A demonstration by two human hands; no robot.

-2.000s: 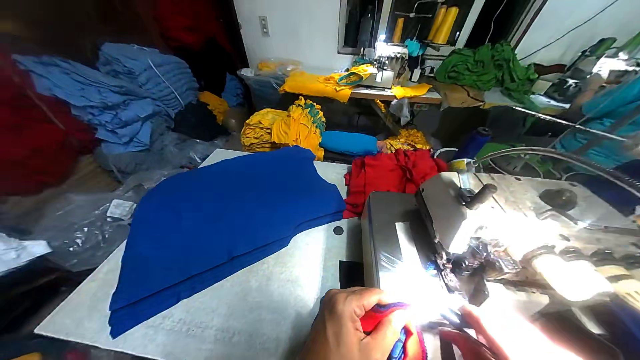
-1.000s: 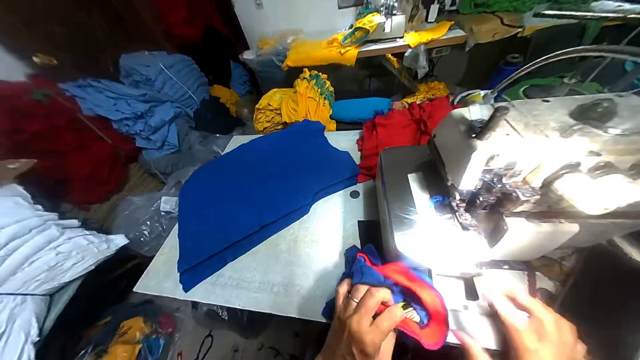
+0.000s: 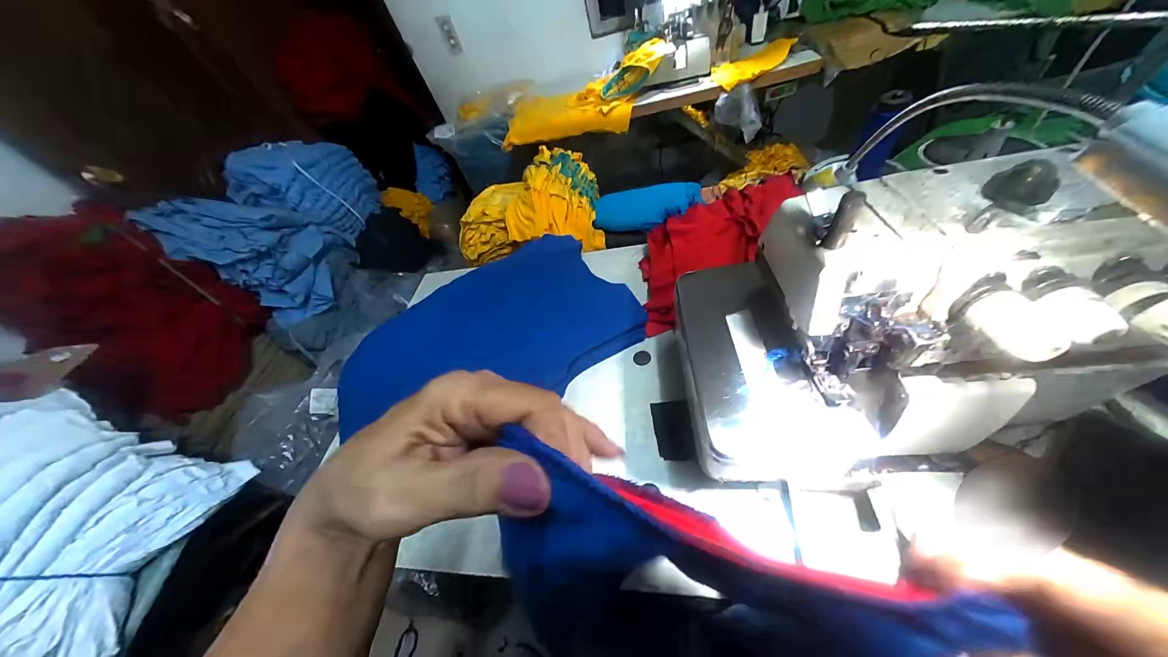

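My left hand [image 3: 456, 456] pinches one end of a blue fabric piece with a red band [image 3: 693, 534] between thumb and fingers, in front of the machine. At the lower right, my right hand [image 3: 1049, 584], blurred and partly washed out by glare, grips the other end, so the edge stretches between both hands. Behind them stands an overlock sewing machine [image 3: 876, 338], its lamp shining on the needle area and a scrap of blue at the presser foot. Stacked blue cut fabric panels [image 3: 493, 319] lie on the white table left of the machine, partly behind my left hand.
Red fabric [image 3: 712, 237] lies at the table's back edge. Beyond it are a yellow fabric bundle [image 3: 538, 205] and a blue roll [image 3: 648, 205]. Light-blue [image 3: 283, 210], dark-red [image 3: 119, 310] and white fabric piles [image 3: 82, 520] stand at left. A flexible lamp arm [image 3: 967, 88] arches over the machine.
The blue and red piece, bunched by my left hand a second ago, is now stretched between both hands. My left hand has risen and my right hand now holds the other end.
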